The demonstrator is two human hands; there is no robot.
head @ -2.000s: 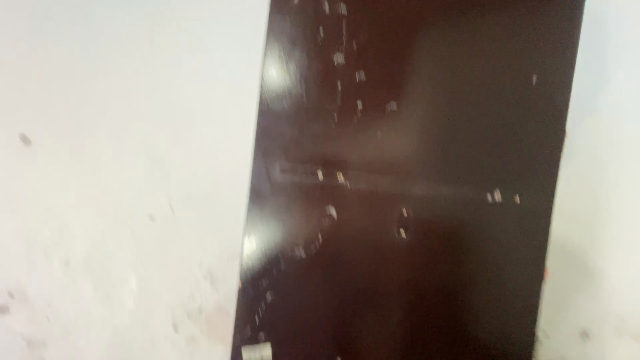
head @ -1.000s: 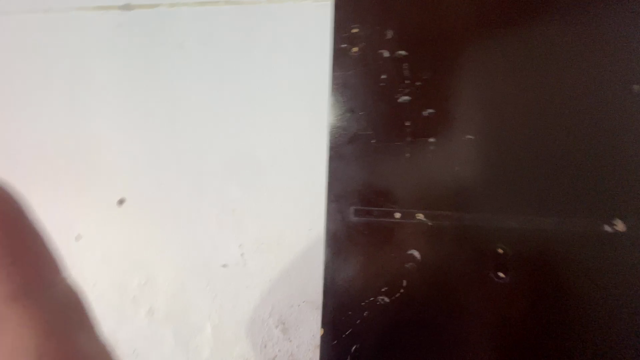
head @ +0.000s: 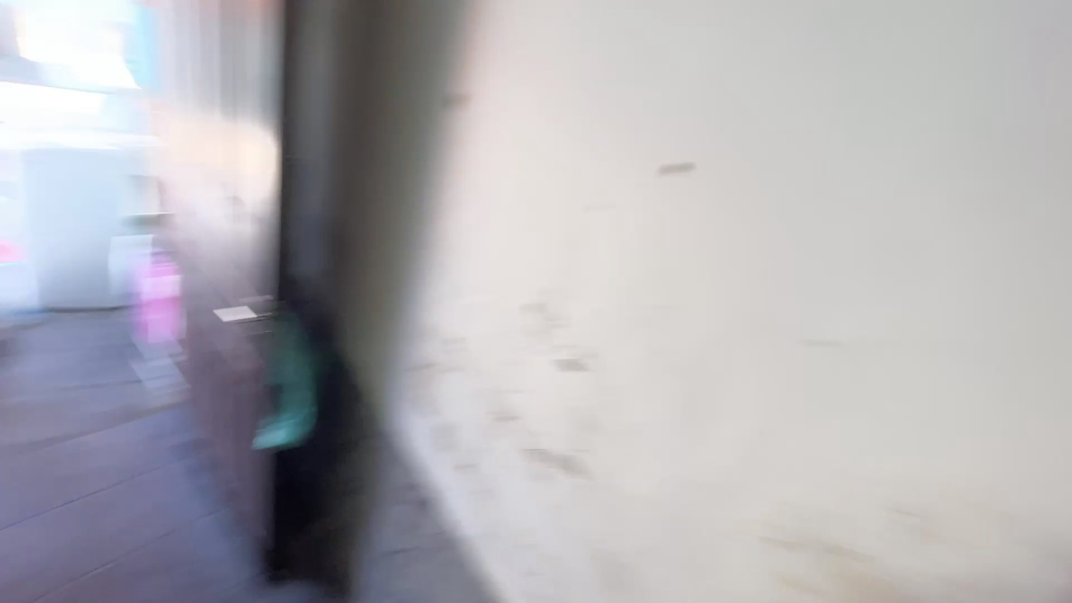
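Observation:
Neither my left hand nor my right hand shows in the head view, so what they hold or touch cannot be told. A pale wall with dark marks and scuffs fills the middle and right. Left of it stands a dark upright edge, strongly blurred. A green thing, perhaps a bag, is low beside this edge. A small white piece lies to its left, on or against a brownish surface. Motion blur hides the details.
Grey flooring with thin joint lines runs along the lower left. Farther back are a pale upright block and a blurred pink object. Bright light comes from the upper left.
The view has swung away from the dark panel with small marks, and the floor now shows. A blurred part of a hand, at the left edge one second ago, is out of view.

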